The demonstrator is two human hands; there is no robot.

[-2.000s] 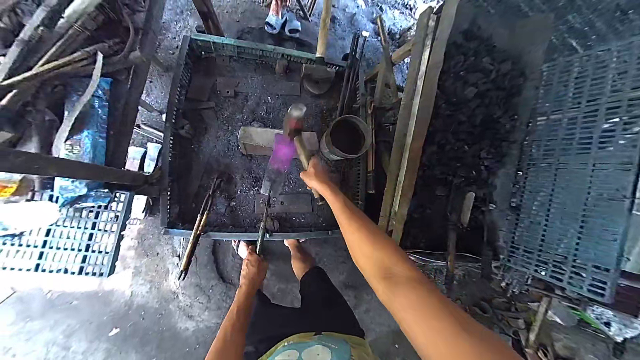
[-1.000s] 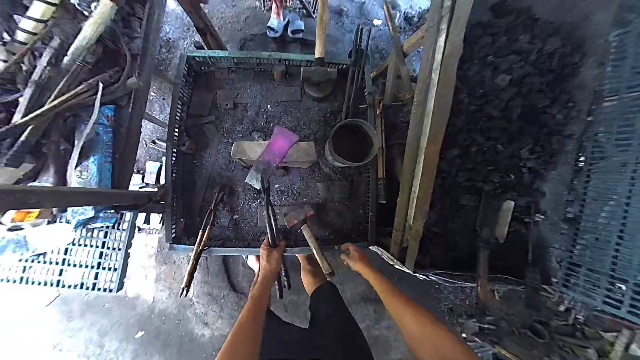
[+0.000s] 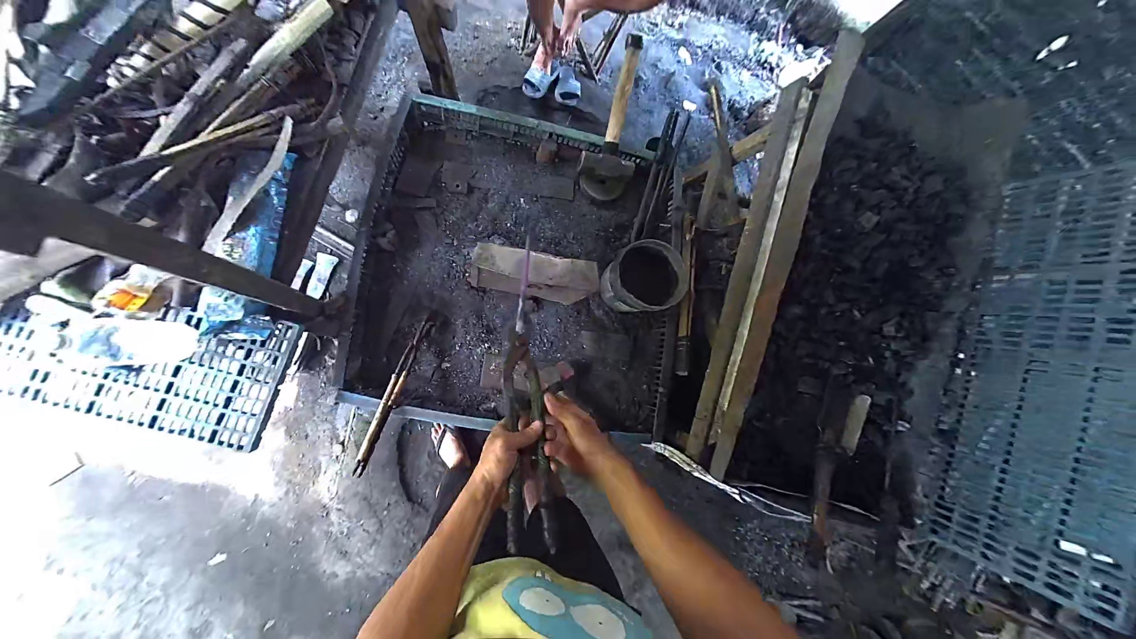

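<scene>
My left hand (image 3: 506,453) and my right hand (image 3: 568,435) are side by side, each on a handle of long metal tongs (image 3: 522,364). The jaws hold a glowing purple-pink metal blade (image 3: 524,280), now seen edge-on and pointing away from me. It stands in front of or over a pale rectangular block (image 3: 568,277) in the tray; whether they touch I cannot tell. A hammer's head (image 3: 557,374) shows just beyond my right hand, its handle hidden. Past the block, a tool with a wooden handle (image 3: 624,89) leans at the tray's far edge.
Around the block runs a low-walled tray (image 3: 426,414) of dark grit. A round bucket (image 3: 646,275) stands at its right, a second pair of tongs (image 3: 395,390) leans on its left front rim. Wooden planks (image 3: 763,266) and charcoal (image 3: 879,231) lie right. A person's feet (image 3: 552,82) are beyond.
My right hand held a raised hammer, then was empty near the tray's front rim with the hammer lying by; now it is on the tongs. The blade has turned from flat to edge-on.
</scene>
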